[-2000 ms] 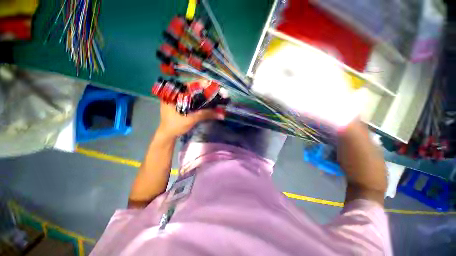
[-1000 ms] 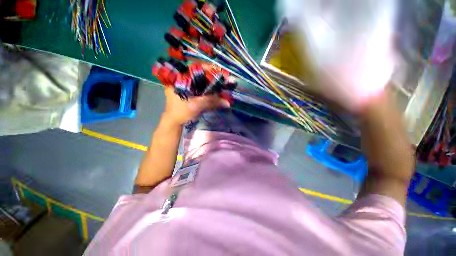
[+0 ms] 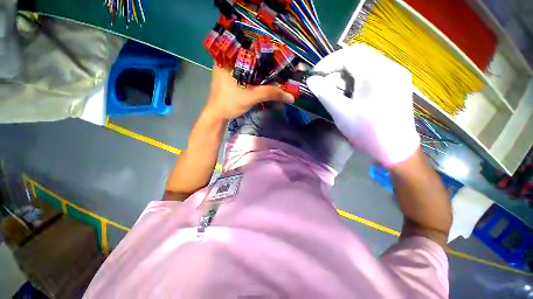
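My bare left hand (image 3: 236, 96) is closed around several red and black connector housings (image 3: 248, 58) at the bench's front edge, its thumb along their lower side. My right hand (image 3: 371, 99), in a white glove, is at the right end of these connectors, its fingertips close to them. A dark piece shows at its fingers; I cannot tell what it is or whether the hand grips a wire. Part-wired connectors with multicoloured tails (image 3: 304, 29) lie just beyond on the bench, and the tails pass under the glove.
A white divided tray (image 3: 497, 108) at the right holds yellow wires (image 3: 415, 52) and red wires (image 3: 459, 26). Loose multicoloured wires (image 3: 125, 10) lie at the far left. Blue stools (image 3: 140, 82) stand on the floor. A person's pale clothing (image 3: 52, 70) shows at left.
My right hand has come from over the tray to the connectors at my left hand, uncovering the yellow and red wires. My left hand still holds the connectors. The view has shifted.
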